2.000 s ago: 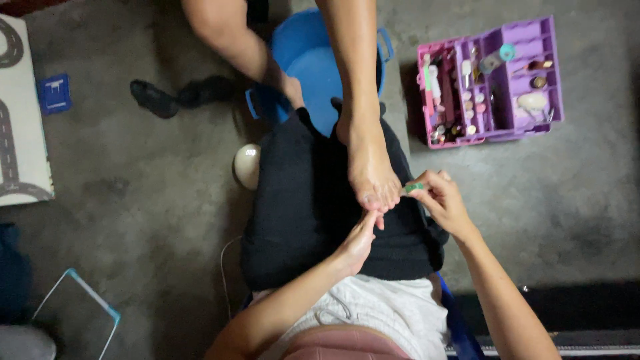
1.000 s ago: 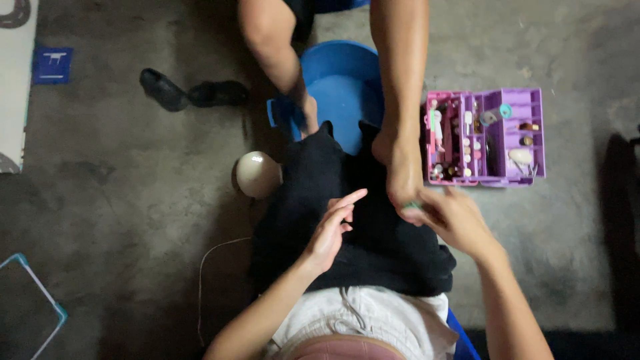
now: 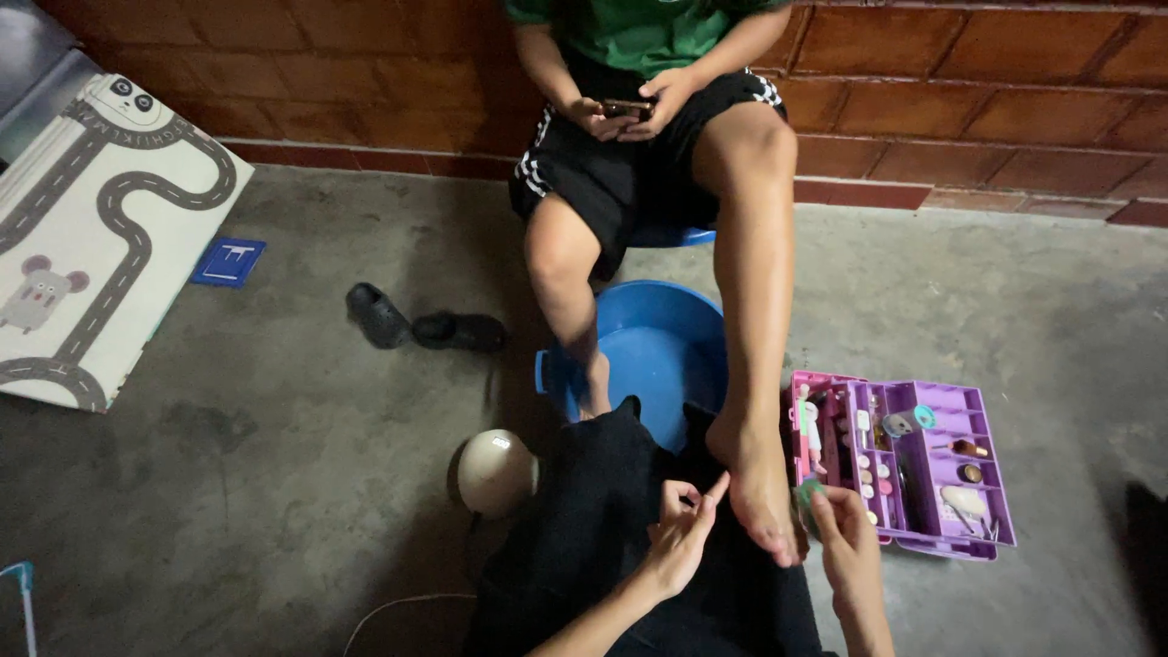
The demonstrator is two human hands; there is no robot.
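Observation:
Another person's bare foot (image 3: 759, 488) rests on the black cloth (image 3: 584, 538) over my lap. My left hand (image 3: 684, 538) is at the inner side of the foot, its index finger extended towards the ankle and nothing held in it. On the foot's other side, my right hand (image 3: 844, 538) pinches a small translucent green item (image 3: 808, 506) between thumb and fingers; its exact kind is unclear. The person's other foot (image 3: 595, 388) is at the blue plastic basin (image 3: 662, 365), partly hidden by the cloth.
A purple and pink organizer box (image 3: 949, 401) with small bottles stands right of the foot. At left are a cream rounded device (image 3: 497, 474), black clogs (image 3: 379, 315), a blue plastic piece (image 3: 229, 263) and a folded play mat (image 3: 155, 228). The seated person holds a phone (image 3: 628, 109).
The view has tilted up, bringing the seated person's torso and phone into sight. My left hand, at the toes two seconds ago and apart one second ago, is now beside the foot near the ankle.

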